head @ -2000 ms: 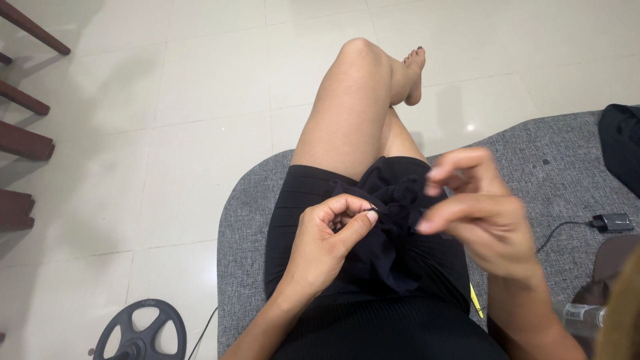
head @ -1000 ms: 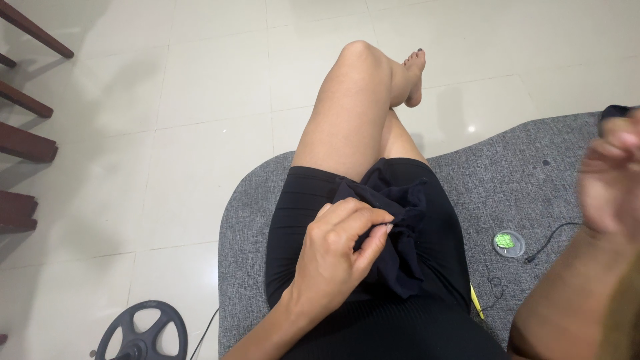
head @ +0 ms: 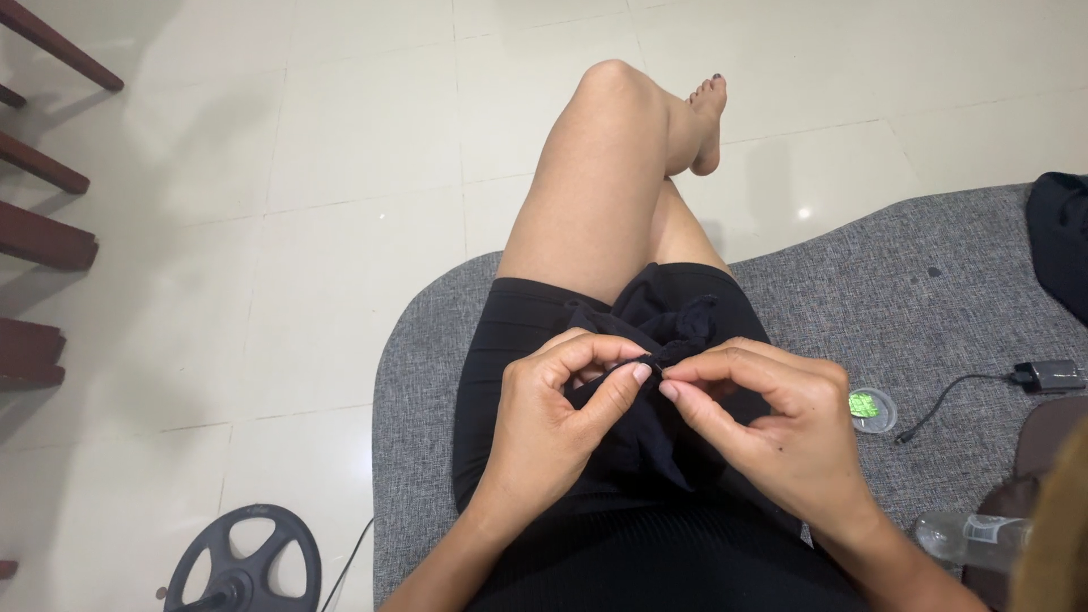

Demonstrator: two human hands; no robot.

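Note:
A dark navy cloth (head: pixel 654 433) lies bunched on my lap, over black shorts. My left hand (head: pixel 557 399) pinches a fold of it between thumb and forefinger. Close beside those fingertips, my right hand (head: pixel 765 408) has its thumb and forefinger together on a tiny thin item that looks like a needle (head: pixel 660 371); it is too small to be sure. No thread can be made out. The other fingers of both hands are curled and partly hidden.
I sit on a grey fabric seat (head: pixel 833 297). To the right are a small clear dish (head: pixel 884 411) with green content, a black adapter (head: pixel 1050 376) with cable, a plastic bottle (head: pixel 977 537) and dark cloth (head: pixel 1058 238). A black weight plate (head: pixel 244 569) and wooden legs (head: pixel 51 161) stand left.
My right hand, raised at the far right one second ago, is back at the cloth beside my left hand. My left hand still pinches the cloth.

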